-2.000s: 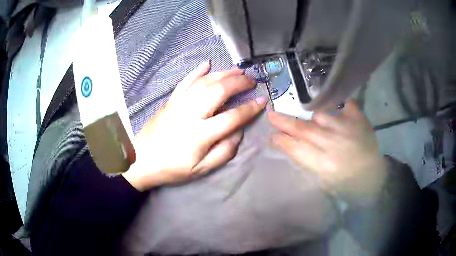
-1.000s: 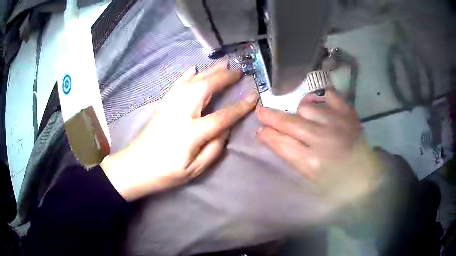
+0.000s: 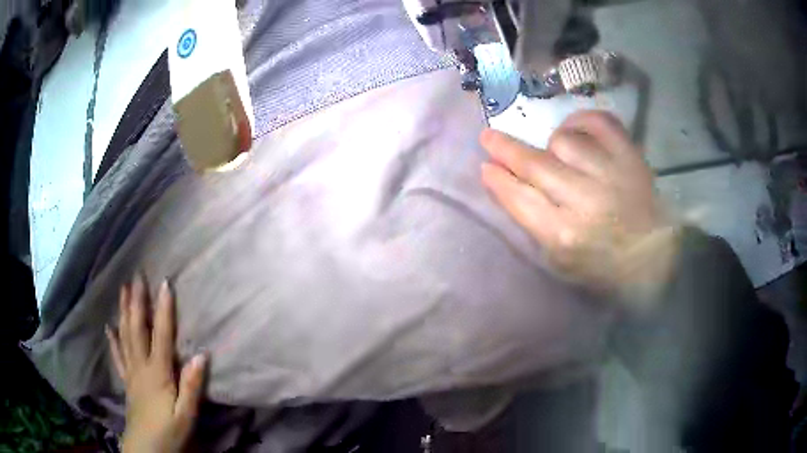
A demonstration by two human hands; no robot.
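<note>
A large grey-mauve fabric piece (image 3: 336,257) lies wrinkled across the machine table. A seam line crosses it, with finely striped cloth beyond. My left hand (image 3: 159,363) lies on the cloth near its front left edge, fingers apart. My right hand (image 3: 584,195) is slightly blurred; its fingertips rest at the cloth's right edge, just below the presser foot area (image 3: 469,71). The needle cannot be made out. A bluish-silver needle plate (image 3: 500,80) shows beside the foot.
The machine head (image 3: 549,26) is at the top edge. A ribbed knob (image 3: 580,73) stands right of the foot. A white arm (image 3: 208,53) with a blue ring mark and brown end hangs over the cloth at left. The white table (image 3: 66,168) has dark lines.
My left hand has left the foot area and moved down and left to the cloth's front left. My right hand stays near the foot. The view has shifted, showing more cloth in front.
</note>
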